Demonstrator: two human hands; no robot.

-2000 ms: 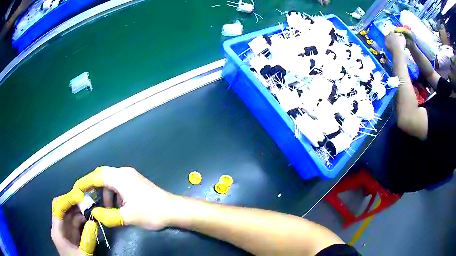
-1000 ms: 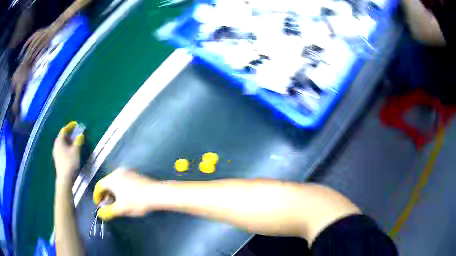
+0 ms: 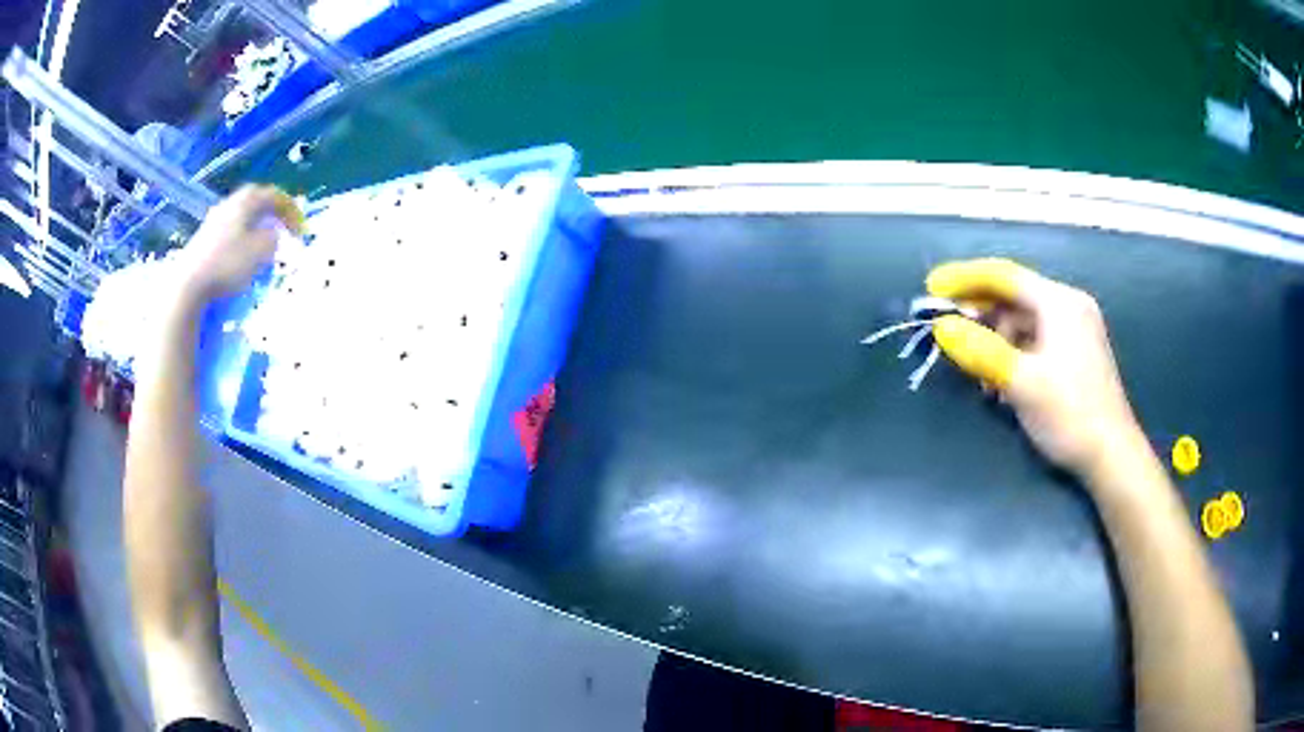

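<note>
My left hand point(image 3: 236, 250), with yellow finger cots, is at the far left edge of a blue tote point(image 3: 551, 308) heaped with small white pieces point(image 3: 393, 329). Its fingertips are bent at the pieces; blur and glare hide whether they hold one. My right hand point(image 3: 1051, 358) holds a wired core point(image 3: 937, 306) between yellow-cotted thumb and finger, above the dark bench mat point(image 3: 758, 429). Several thin white leads point left and down from the core. The fingers cover most of its body.
Yellow finger cots point(image 3: 1186, 455) lie on the mat at the right. A white rail point(image 3: 858, 183) borders the green conveyor point(image 3: 801, 100), with a pale unit point(image 3: 1228, 122) on it. Another heap of white pieces point(image 3: 129, 308) is at far left. Grey floor point(image 3: 372, 615) shows below the bench edge.
The view has turned left to the tote of white pieces. My left hand has moved from over the conveyor, where it held a clear piece, to this tote. My right hand still holds the wired core.
</note>
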